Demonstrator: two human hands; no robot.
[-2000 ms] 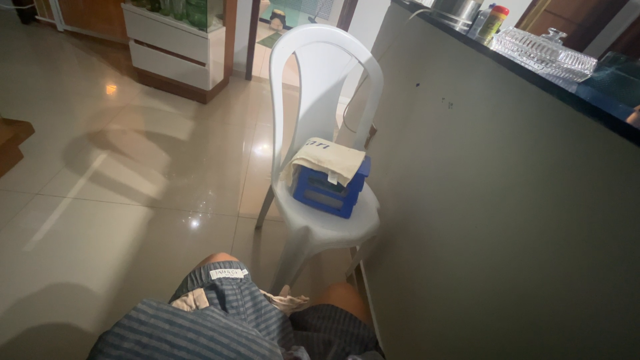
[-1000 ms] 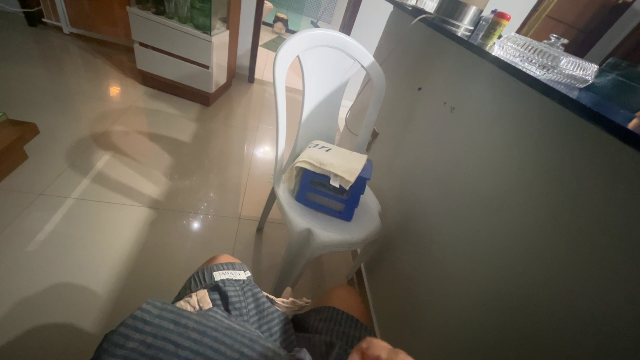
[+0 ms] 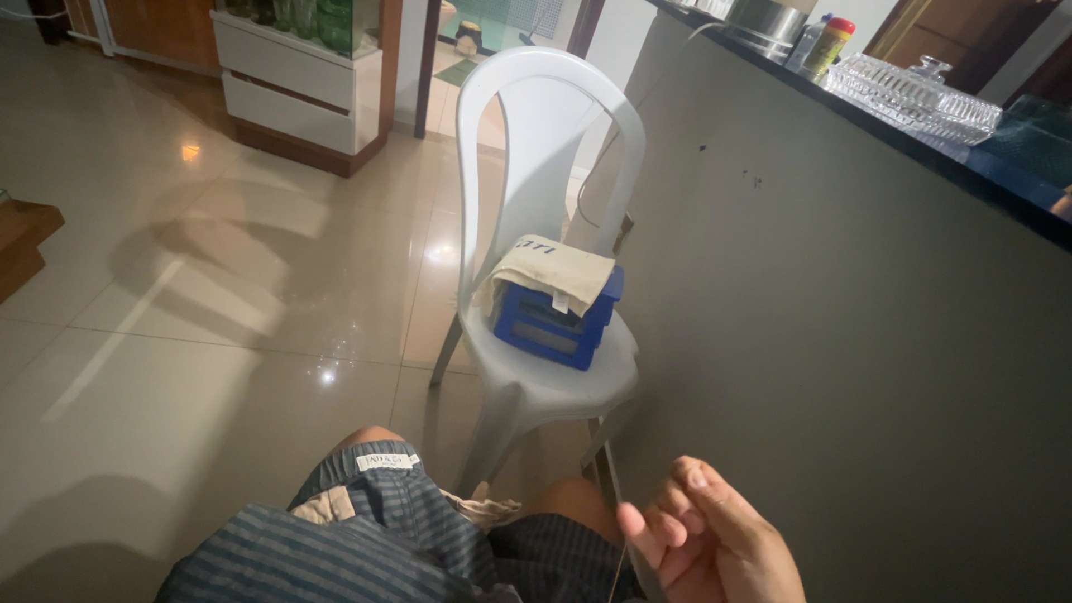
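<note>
My right hand (image 3: pixel 712 532) is raised at the lower right, its fingers curled and the thumb against a fingertip. A thin line like a thread (image 3: pixel 618 578) runs down just below its fingers; whether the hand grips it, I cannot tell. Blue-grey striped cloth (image 3: pixel 335 557) lies across my lap, with a gathered waistband, a white sewn label (image 3: pixel 385 461) and a beige patch (image 3: pixel 327 506). Beside it some crumpled beige cloth (image 3: pixel 486 508) shows between my legs. My left hand is out of view.
Ahead stands a white plastic chair (image 3: pixel 553 385), holding a blue plastic box (image 3: pixel 548 328) with a folded cream cloth (image 3: pixel 557 270) on top. A grey half wall (image 3: pixel 821 335) rises at the right; its dark counter carries a cut-glass dish (image 3: pixel 913 96). A drawer cabinet (image 3: pixel 289 109) is at the upper left.
My right hand, out of view two seconds ago and only partly visible at the bottom edge one second ago, has come up into view at the lower right.
</note>
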